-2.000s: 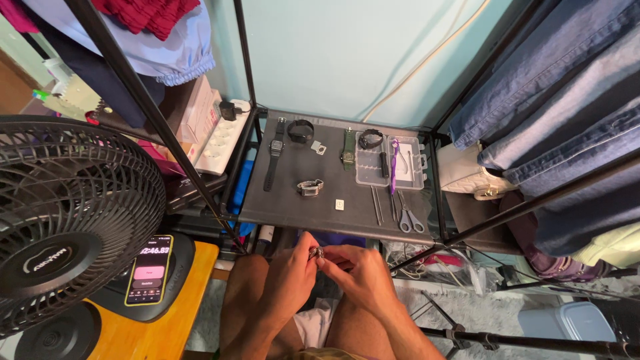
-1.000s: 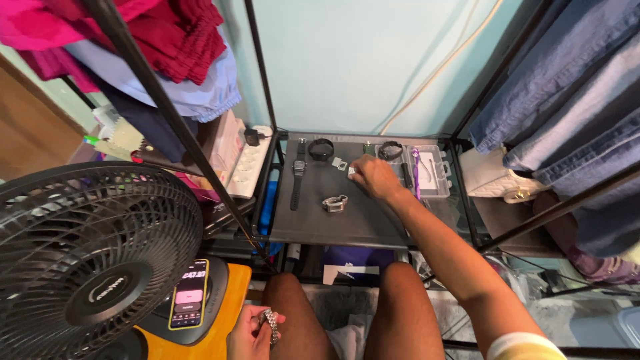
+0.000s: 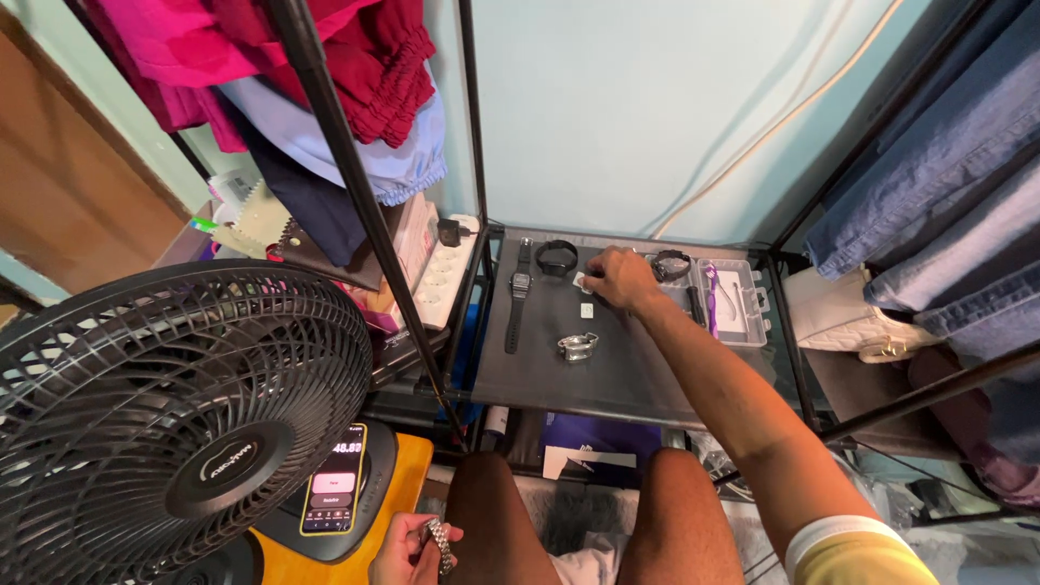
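My left hand (image 3: 410,548), low in the view, holds a metal link watch bracelet (image 3: 439,546). My right hand (image 3: 621,278) reaches over the dark shelf, its fingertips at a small pale square piece (image 3: 581,281); whether they grip it is unclear. Just below lies another small white square (image 3: 587,310). Nearer the front edge sits a silver metal watch (image 3: 578,347). To the left are a digital watch with a black strap (image 3: 521,284) and a round-looped black watch (image 3: 556,258). Another dark watch (image 3: 671,265) rests right of my hand.
A clear plastic case (image 3: 756,331) with a purple tool (image 3: 712,301) is at the shelf's right. A black fan (image 3: 236,471) and a phone (image 3: 333,479) stand at the left. Black rack poles (image 3: 357,187) frame the shelf; jeans (image 3: 918,138) hang at the right.
My hands were together in front of my lap; the left has since moved left with the bracelet and the right has reached onto the shelf. A white square now shows below my right hand.
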